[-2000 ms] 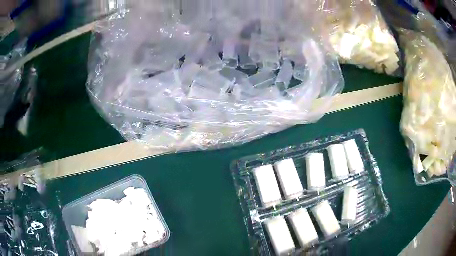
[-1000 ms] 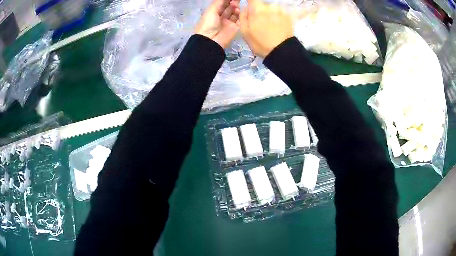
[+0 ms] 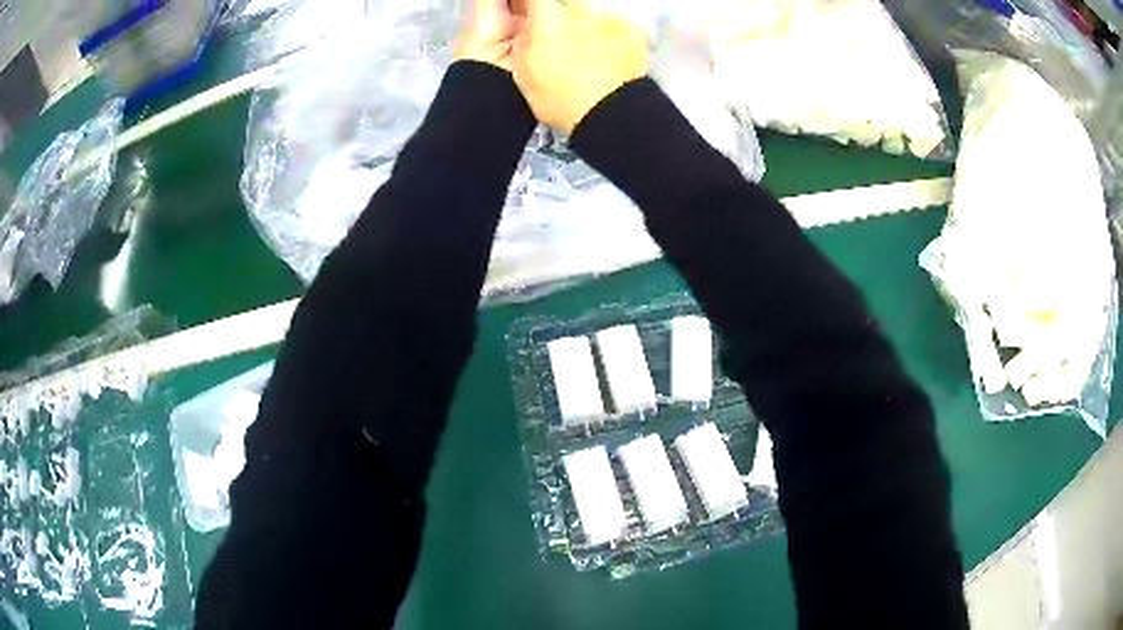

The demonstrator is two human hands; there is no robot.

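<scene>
My left hand (image 3: 490,31) and my right hand (image 3: 576,55) are close together at the top edge, over the large clear bag (image 3: 357,148), partly cut off by the frame. What they may hold is hidden. Black sleeves cover both arms. Below, the clear housing tray (image 3: 536,492) holds white blocks (image 3: 591,496) in two rows; my right forearm covers its right part. The clear plastic tub (image 3: 197,492) with white pieces is partly behind my left forearm.
The clear core tray (image 3: 129,529) with small white parts lies at the lower left. Bags of cream-white parts stand at the right (image 3: 1028,246) and far right of centre (image 3: 825,74). A crumpled clear bag (image 3: 62,203) and blue-rimmed bin (image 3: 148,49) are at the upper left.
Both hands, out of view two seconds ago, are in view at the top. Since one second ago they have shifted left and closer together, and my right forearm covers more of the housing tray.
</scene>
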